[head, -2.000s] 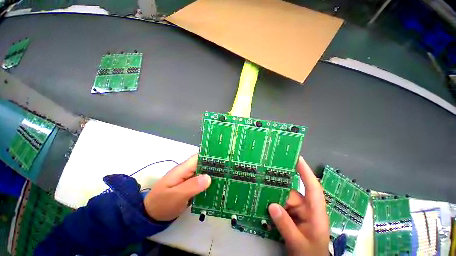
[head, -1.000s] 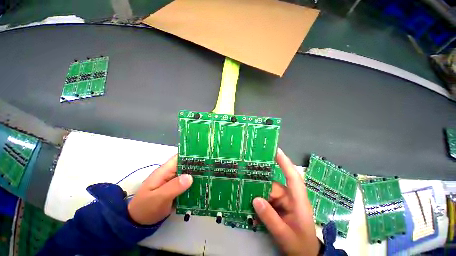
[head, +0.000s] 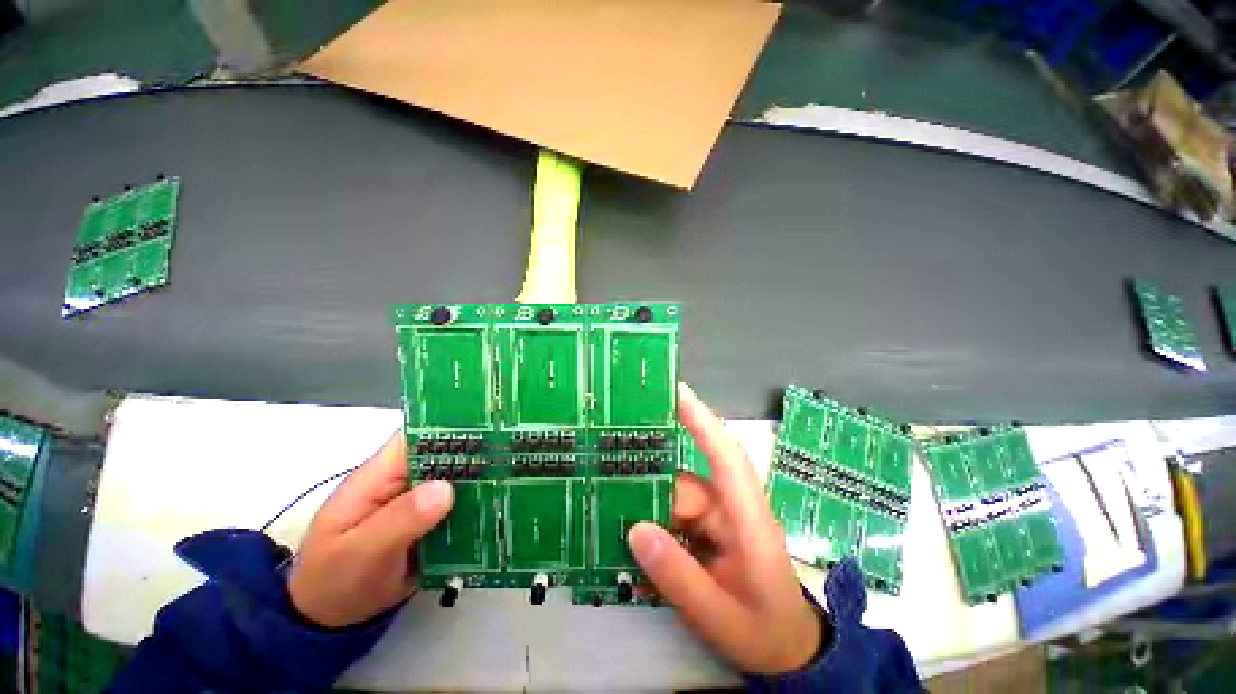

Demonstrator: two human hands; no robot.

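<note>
A green PCB panel (head: 544,386) is held up over the front of the bench, its component side towards me. It has two rows of three board outlines, a dark band of small parts across the middle and round black components along the top and bottom edges. My left hand (head: 355,536) grips its lower left edge, thumb on the face. My right hand (head: 732,542) grips its lower right side, thumb on the face, other fingers partly hidden behind. A bit of green board shows behind the panel by my right fingers; I cannot tell if it is a second panel.
Two panels (head: 843,481) (head: 996,508) lie on the white bench (head: 203,515) at right, beside papers on blue backing (head: 1105,542) and a yellow-handled tool (head: 1190,522). The dark conveyor (head: 840,271) carries panels at left (head: 122,244) and far right (head: 1166,323). Cardboard (head: 556,75) overhangs a yellow strip (head: 553,231).
The view has turned to the right, so the bench and belt things sit further left in the picture. More panels show on the belt at far right. Both hands still hold the panel.
</note>
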